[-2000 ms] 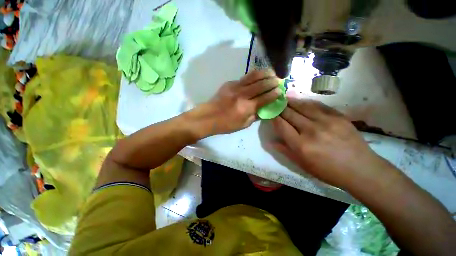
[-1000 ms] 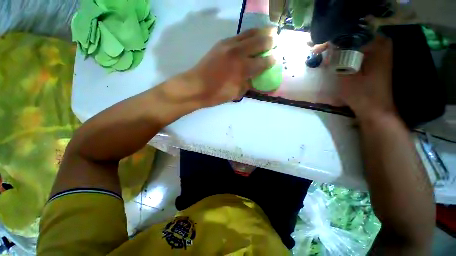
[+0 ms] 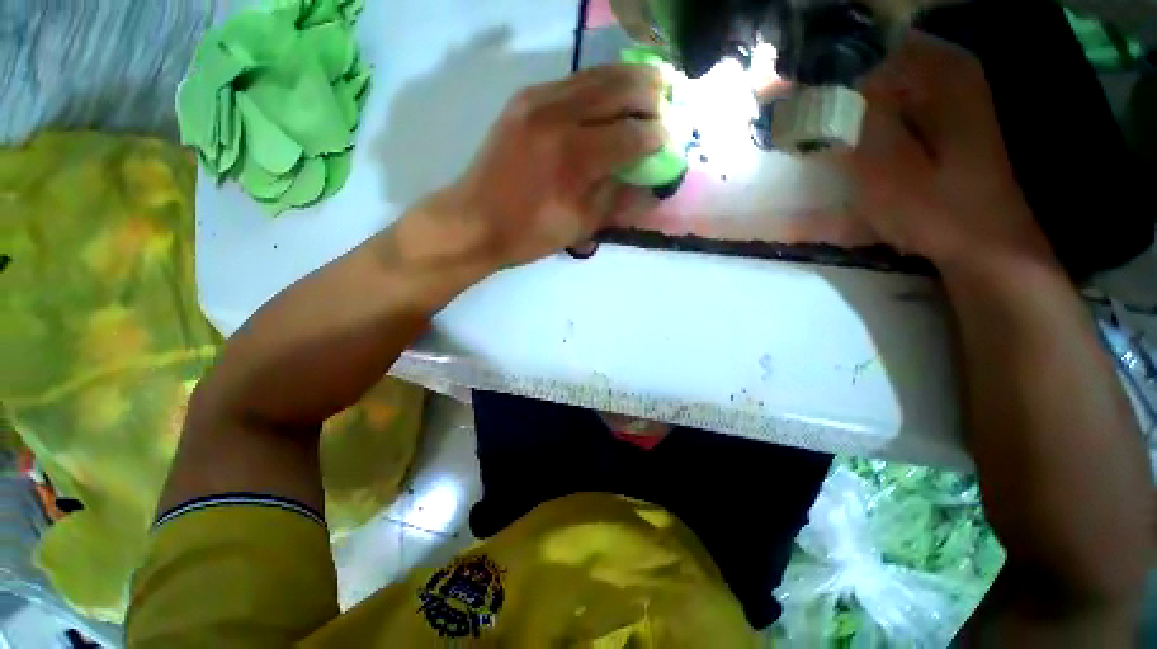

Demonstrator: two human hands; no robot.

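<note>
A light green fabric piece (image 3: pixel 652 166) lies at the left of the brightly lit needle area. My left hand (image 3: pixel 558 152) holds it, with fingers bent over it; part of the piece is hidden under them. My right hand (image 3: pixel 920 152) is right of the needle area, behind the pale ridged knob (image 3: pixel 818 118); its fingertips are hidden and blurred, so its grip cannot be told. The dark sewing machine head (image 3: pixel 742 28) is at the top. The needle itself is lost in glare.
A heap of green cut pieces (image 3: pixel 282 108) lies on the white table (image 3: pixel 660 330) at left. A dark block (image 3: pixel 1066 140) stands at right. A yellow sack (image 3: pixel 102 342) is at far left. A clear bag of green pieces (image 3: pixel 888 545) is below the table edge.
My right hand has left the green piece and moved right, beside the machine head. My left hand has stayed on the piece, which now lies slightly left of the needle area. The view has shifted.
</note>
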